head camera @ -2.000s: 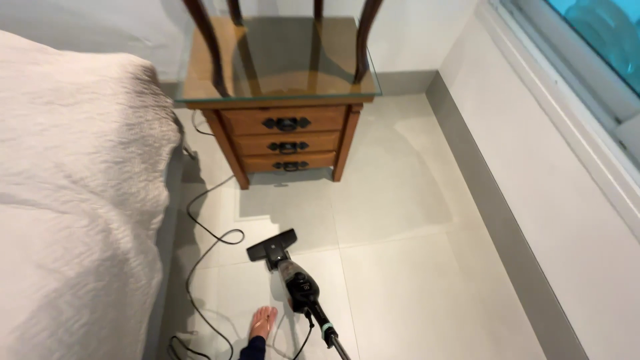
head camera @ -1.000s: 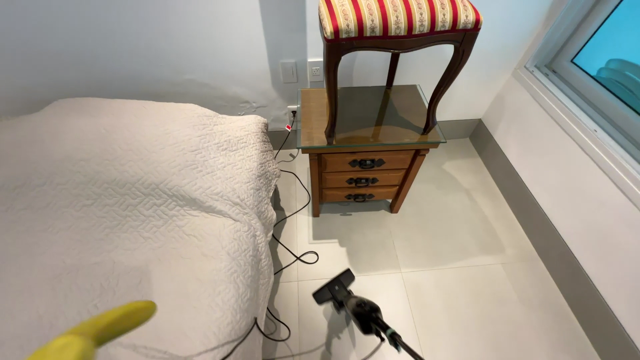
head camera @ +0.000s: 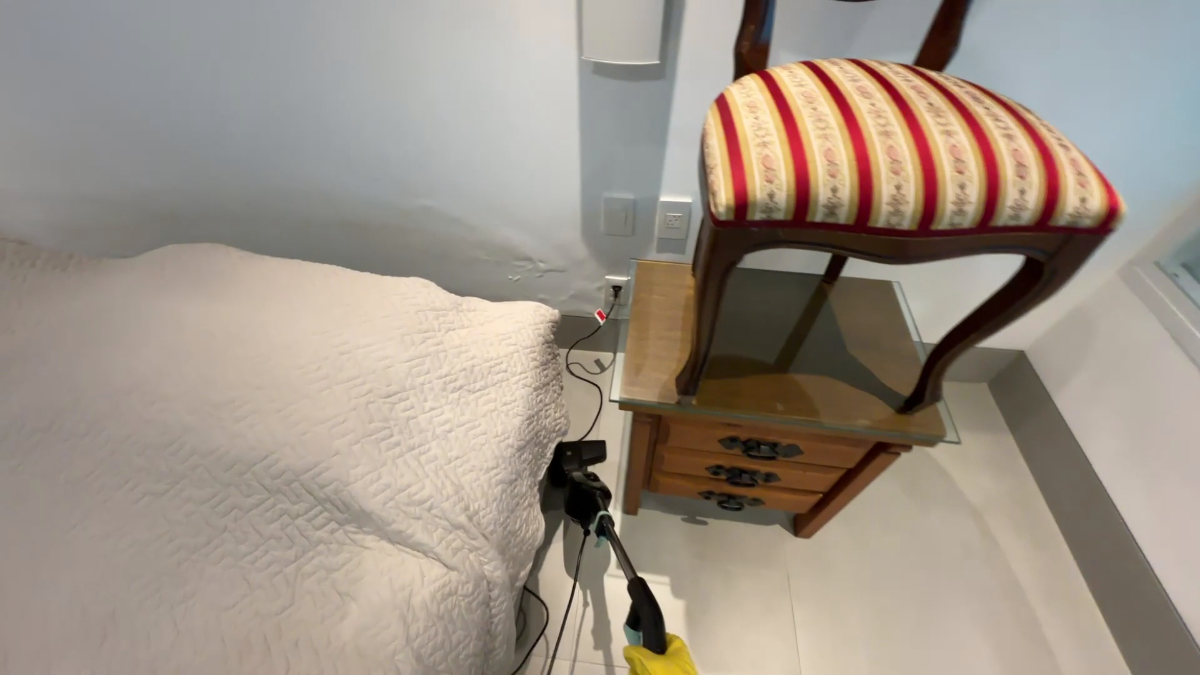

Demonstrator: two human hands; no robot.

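Note:
My right hand (head camera: 661, 656), in a yellow glove, grips the black handle of a corded stick vacuum cleaner (head camera: 586, 497) at the bottom edge. The vacuum's black floor head (head camera: 581, 455) is on the floor in the narrow gap between the bed and the wooden nightstand (head camera: 759, 469), partly hidden by the bedspread. A black cord (head camera: 574, 591) trails from the vacuum along the bed. Another stretch of cord (head camera: 600, 389) runs up to a plug in the wall outlet (head camera: 616, 289). My left hand is out of view.
A chair with a striped seat (head camera: 900, 150) stands on the nightstand's glass top (head camera: 797, 375). The bed with its white quilted bedspread (head camera: 328, 450) fills the left. A grey baseboard (head camera: 1078, 487) edges the right wall.
The vacuum head has moved from the open floor in front of the nightstand to the gap beside the bed. The yellow-gloved left hand has left the view, which has tilted up.

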